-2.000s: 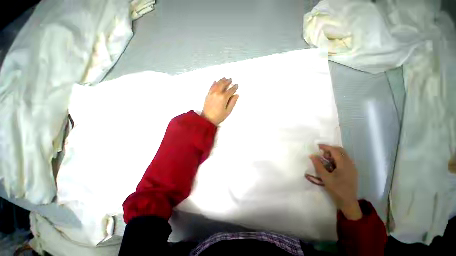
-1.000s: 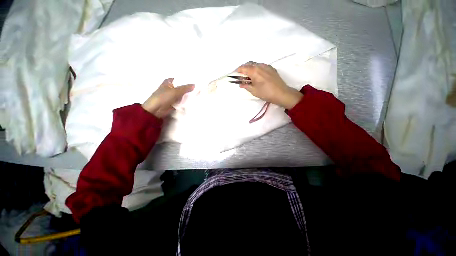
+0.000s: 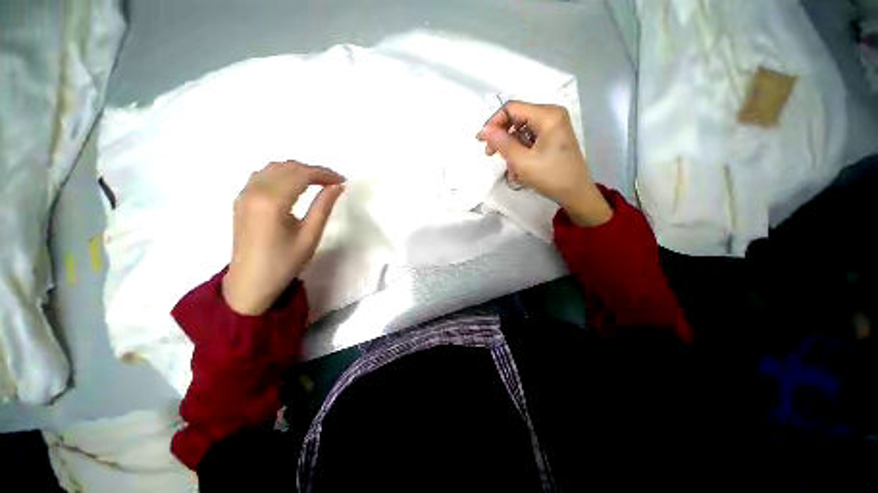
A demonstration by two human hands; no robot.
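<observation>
A white garment (image 3: 193, 183) lies spread on the grey table, strongly overexposed, with its right part folded over near the front edge. My left hand (image 3: 270, 226) is over the garment's middle, thumb and forefinger tips meeting; whether cloth or a thread is between them cannot be told. My right hand (image 3: 547, 154) is over the garment's right part and holds dark thread snips (image 3: 521, 134) in its curled fingers. A thin dark tip sticks up above the thumb. A small dark strip (image 3: 107, 193) shows at the garment's left edge.
White garment piles lie on the left (image 3: 43, 144) and right (image 3: 698, 164) of the grey table (image 3: 231, 24). A brown tag (image 3: 767, 96) lies on the right pile. Yellow marks (image 3: 82, 260) show on the table at left. More cloth (image 3: 125, 457) is at lower left.
My hands first came together over the middle of the garment, then moved apart. The snips stay in my right hand. The garment's right part was folded over, and the view has shifted right.
</observation>
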